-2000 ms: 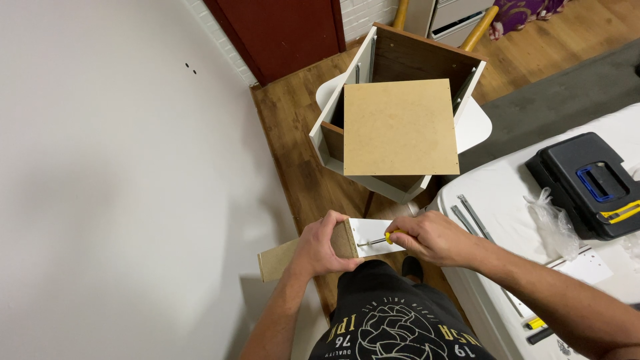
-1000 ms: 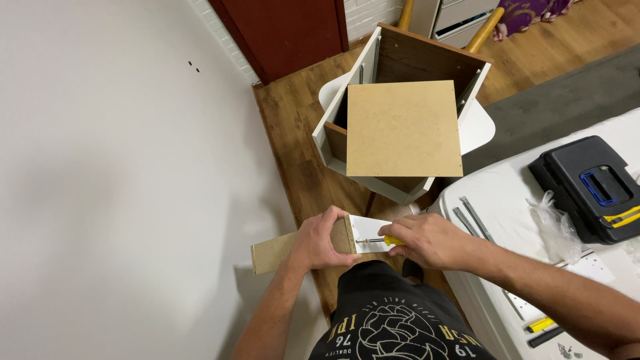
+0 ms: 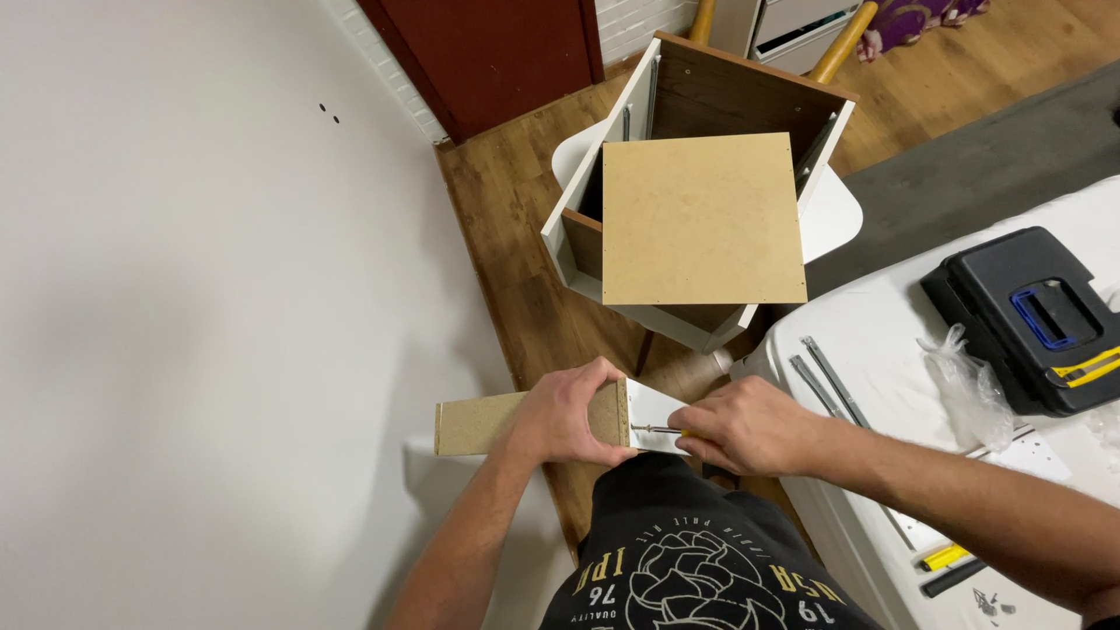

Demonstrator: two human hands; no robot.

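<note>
My left hand (image 3: 573, 411) grips a particleboard panel (image 3: 477, 426) near its right end, thumb below and fingers above. A white panel (image 3: 649, 407) meets that end at an angle. In my right hand (image 3: 744, 424) is a screwdriver (image 3: 669, 430) with a yellow handle, mostly hidden by the fingers. Its shaft points left at a screw (image 3: 640, 427) that stands partly out of the particleboard's end edge. Whether the tip sits in the screw head is too small to tell.
A cabinet carcass (image 3: 757, 70) with a fibreboard sheet (image 3: 704, 219) on it stands ahead on a white chair. On the white-covered surface at right lie metal drawer slides (image 3: 831, 381), a plastic bag (image 3: 967, 385), a black toolbox (image 3: 1032, 306) and loose screws (image 3: 993, 604). A wall (image 3: 219, 306) is at left.
Both hands keep their holds on the panel and the screwdriver. My right hand's grip on the handle has shifted slightly.
</note>
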